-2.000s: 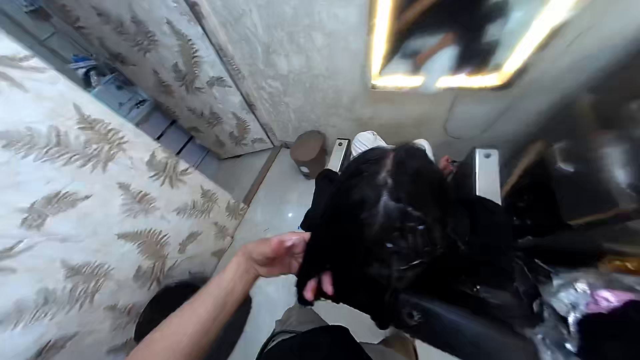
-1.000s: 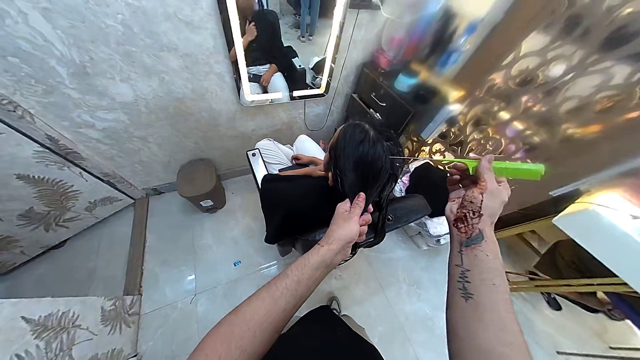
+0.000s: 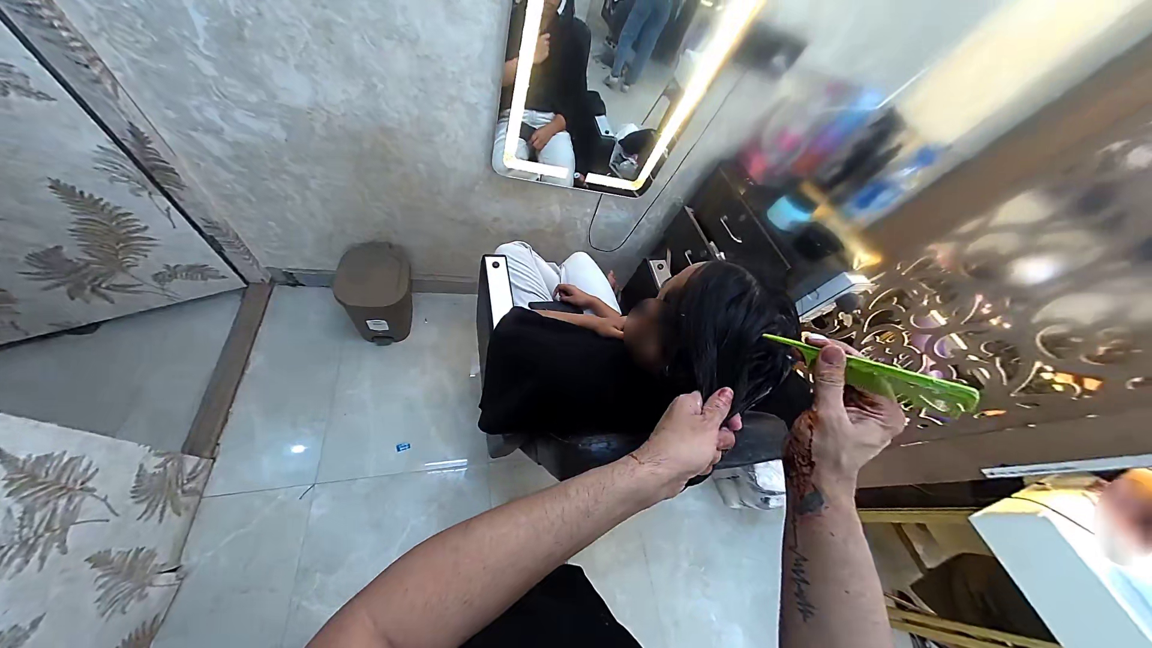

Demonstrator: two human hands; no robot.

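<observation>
A person in a black top and white trousers sits in a salon chair [image 3: 576, 445], seen from behind and above, head tilted to one side. Their dark hair [image 3: 733, 315] looks smooth and straight. Closed around a gathered lock of it, at the back of the head, is my left hand [image 3: 693, 436]. My right hand [image 3: 846, 409] grips a bright green comb [image 3: 909, 382] between thumb and fingers. The comb's thin pointed end lies over the hair. Some fingers of my right hand are hidden behind the comb and wrist.
A lit mirror [image 3: 585, 175] hangs on the grey wall. Below it stand a brown bin [image 3: 373, 292] and, to its right, a dark drawer cabinet [image 3: 729, 220]. A carved lattice panel [image 3: 1017, 315] is at the right. A white surface [image 3: 1035, 558] lies at lower right.
The green comb has moved from beside the head, pointing outward to the right, so its tip lies over the hair. My left hand still holds the lock. The view swung widely after the earliest frame.
</observation>
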